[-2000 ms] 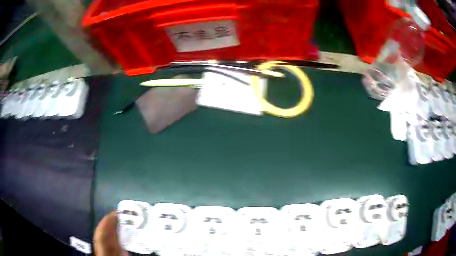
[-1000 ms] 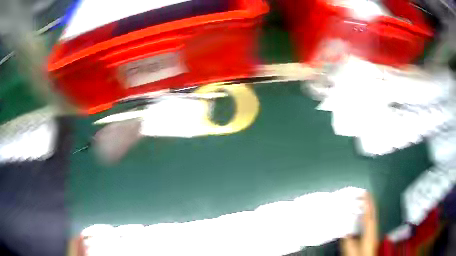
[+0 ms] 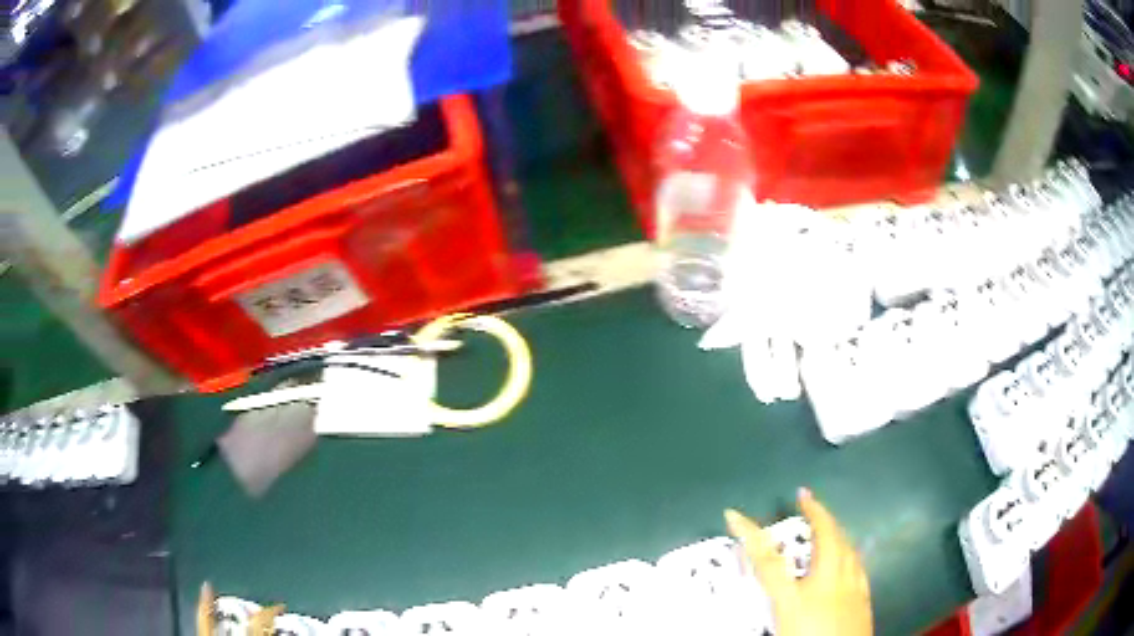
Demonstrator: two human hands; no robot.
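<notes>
A row of white plug adapters runs along the near edge of the green mat, cut off by the bottom edge of the view. My left hand is at the row's left end; only fingertips show. My right hand is at the right end, thumb and index finger around the end adapter. The two hands hold the row between them. The adapters' round bases and dark prongs face up.
Rows of adapters stand at right, beside white gloves and a clear bottle. A labelled reject bin and second red crate stand behind. A tape roll and grey cloth lie mid-left. More adapters stand far left.
The view has swung right, showing more of the right-hand rows and the second crate. My right hand, unseen two seconds ago, is now at the row's right end. The row still lies between my hands.
</notes>
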